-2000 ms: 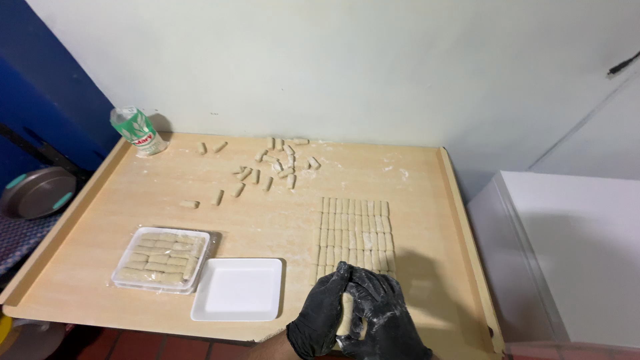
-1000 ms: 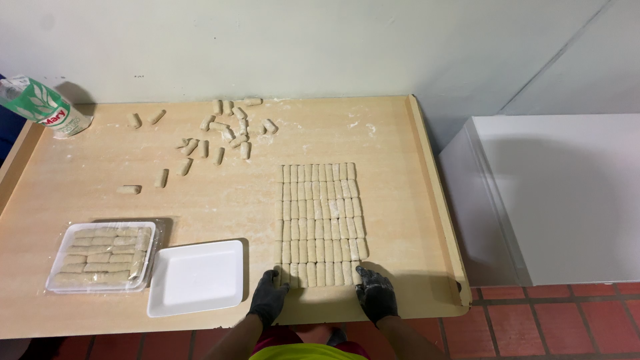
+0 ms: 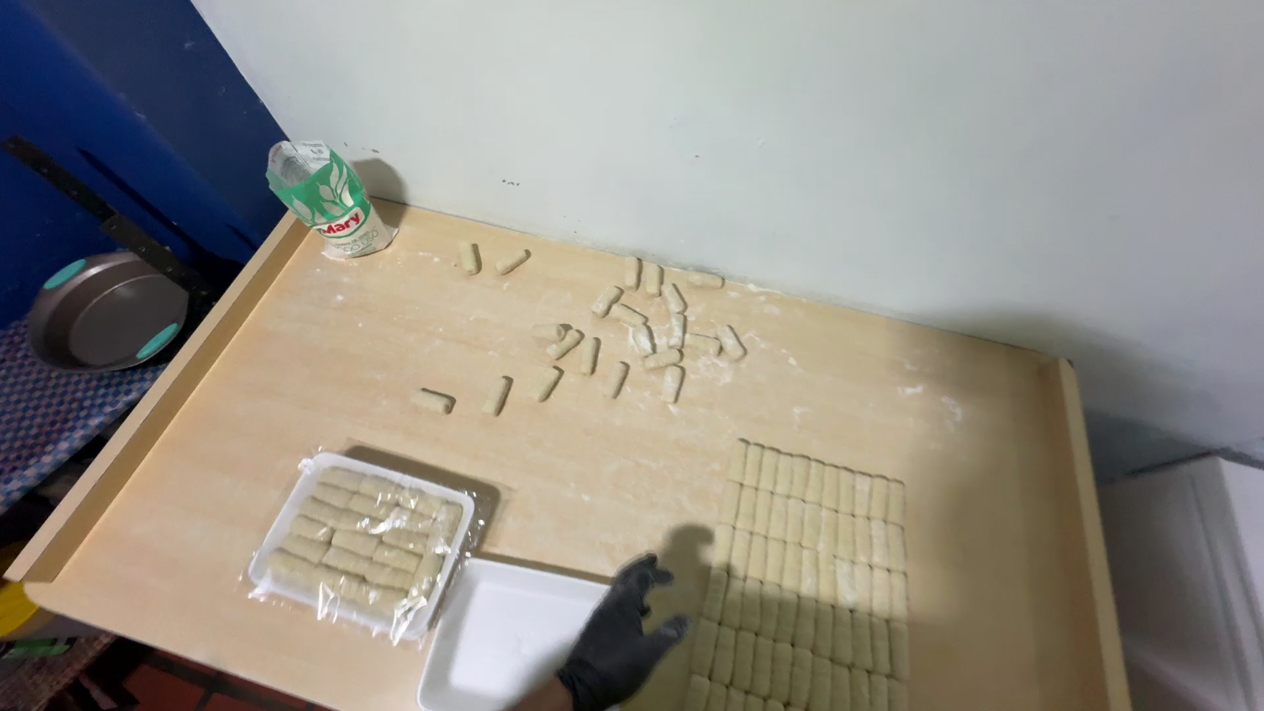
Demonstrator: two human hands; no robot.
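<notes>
My left hand [image 3: 624, 632], in a black glove, reaches over the right edge of an empty white foam tray [image 3: 523, 602], its fingers apart and holding nothing. Right of it, short dough rolls lie in a tight block of rows [image 3: 810, 553] on the wooden board, partly in shadow. A second white tray of dough rolls [image 3: 365, 538], wrapped in clear film, sits to the left. Loose dough rolls [image 3: 662, 358] are scattered on the floured board farther back. My right hand is out of view.
An open green and white flour bag [image 3: 341, 202] stands in the back left corner. Raised wooden rims [image 3: 1081, 533] border the wooden board [image 3: 257, 395]. A round metal pan [image 3: 114, 311] lies on a checkered cloth at left. A white box-like surface [image 3: 1185, 583] is at right.
Both hands were at the near corners of the dough block. My left hand has moved left to the foam tray; my right hand has gone out of view. The view has swung left.
</notes>
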